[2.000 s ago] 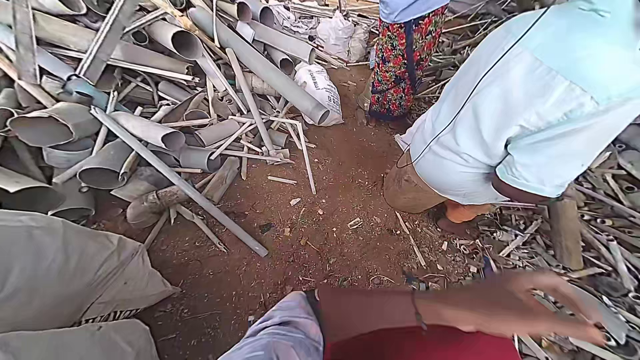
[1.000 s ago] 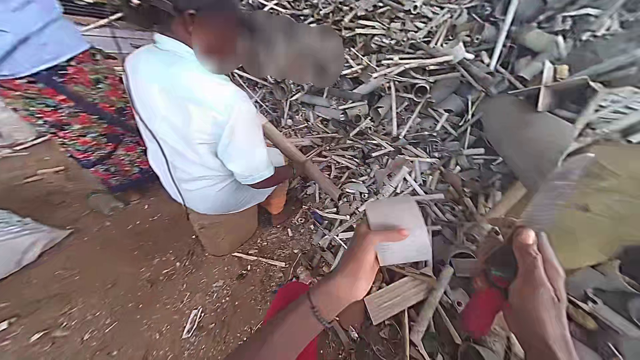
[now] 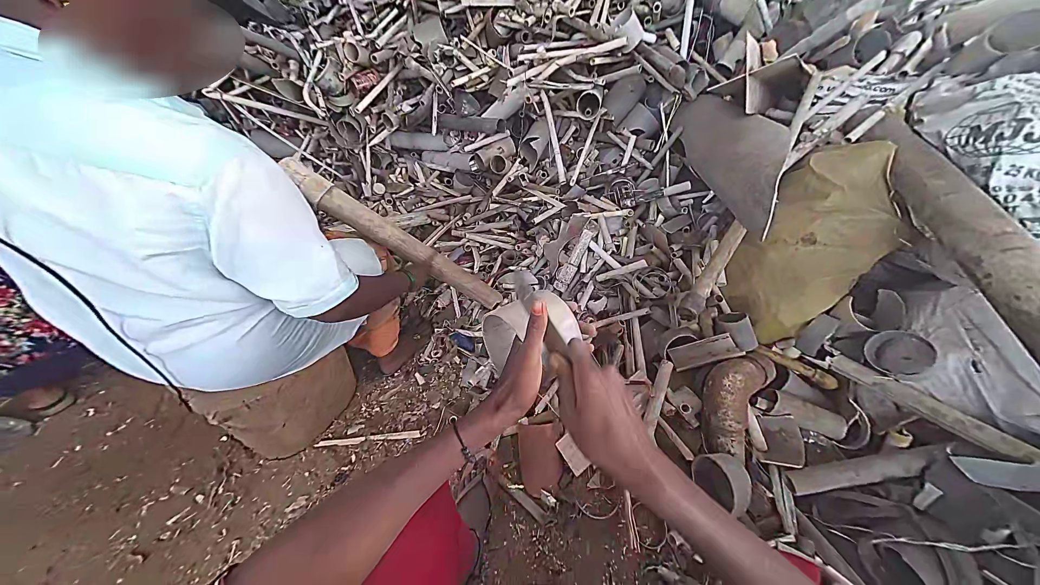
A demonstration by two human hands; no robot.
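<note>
Near the middle of the head view my left hand (image 3: 524, 370) holds a curved piece of pale grey plastic pipe (image 3: 502, 329), its thumb upright against it. Close against its right side, my right hand (image 3: 597, 402) is closed on the handle of a knife, which the fingers mostly hide. The knife's blade (image 3: 562, 318) lies at the pipe piece, pointing up and left. Whether the blade touches the pipe cannot be told. Beneath and beyond both hands spreads a heap of cut pipe scraps (image 3: 561, 154).
A person in a white shirt (image 3: 154, 244) sits at the left on a sack-like seat (image 3: 284, 406), beside a long pole (image 3: 390, 231). A yellowish sheet (image 3: 812, 236), a rusty pipe elbow (image 3: 731, 398) and a printed sack (image 3: 987, 146) lie at the right.
The view has swung right over the scrap heap. One second ago my hands were apart, the left with the pipe piece, the right with the blade; now they are together.
</note>
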